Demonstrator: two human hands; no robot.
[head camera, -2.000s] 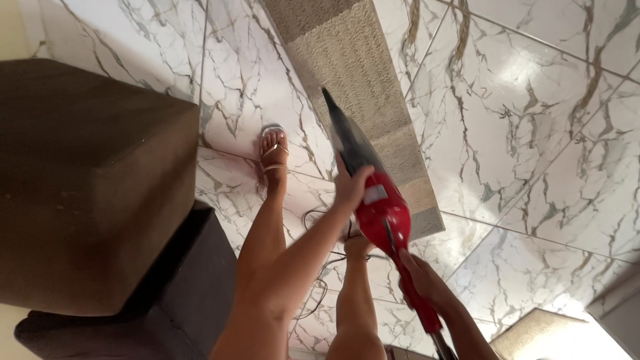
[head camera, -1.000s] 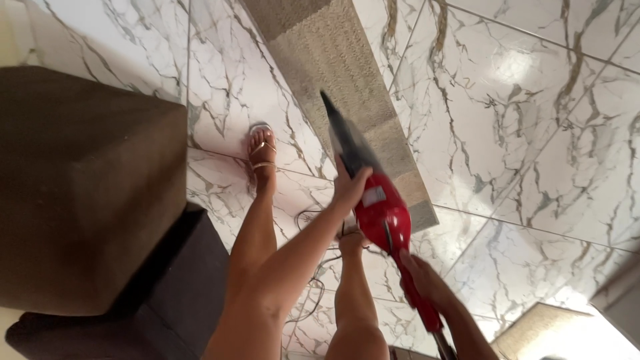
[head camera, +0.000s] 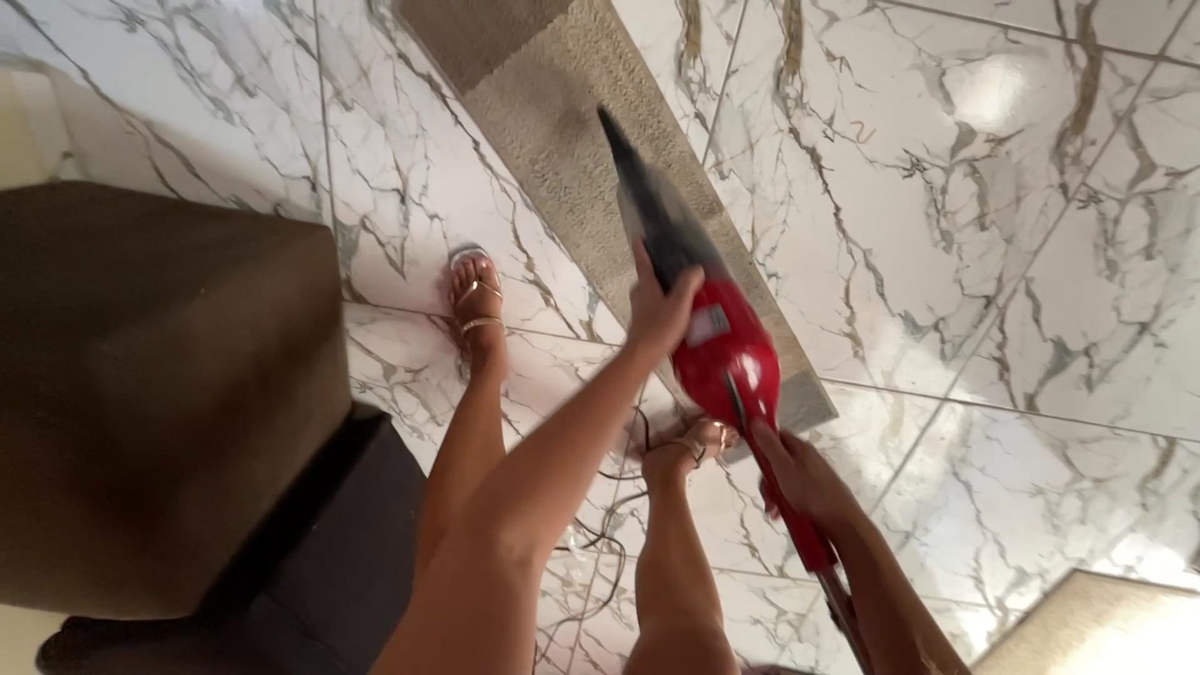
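A red stick vacuum cleaner (head camera: 727, 361) with a clear dust cup and a narrow black nozzle lies diagonally across the view. My left hand (head camera: 661, 305) grips its body where the red housing meets the dark dust cup. Lower down, my right hand (head camera: 806, 478) is closed around the red handle, above the metal tube. The nozzle tip points toward a long beige and brown rug (head camera: 572, 141) and overlaps it in view; whether it touches the pile I cannot tell.
My sandalled feet (head camera: 478, 300) stand on marble-patterned tiles (head camera: 919, 234), one near the rug's end. A black cord (head camera: 614, 544) loops between my legs. Brown upholstered furniture (head camera: 169, 394) and a dark piece (head camera: 337, 562) fill the left. Another light rug (head camera: 1078, 628) shows at lower right.
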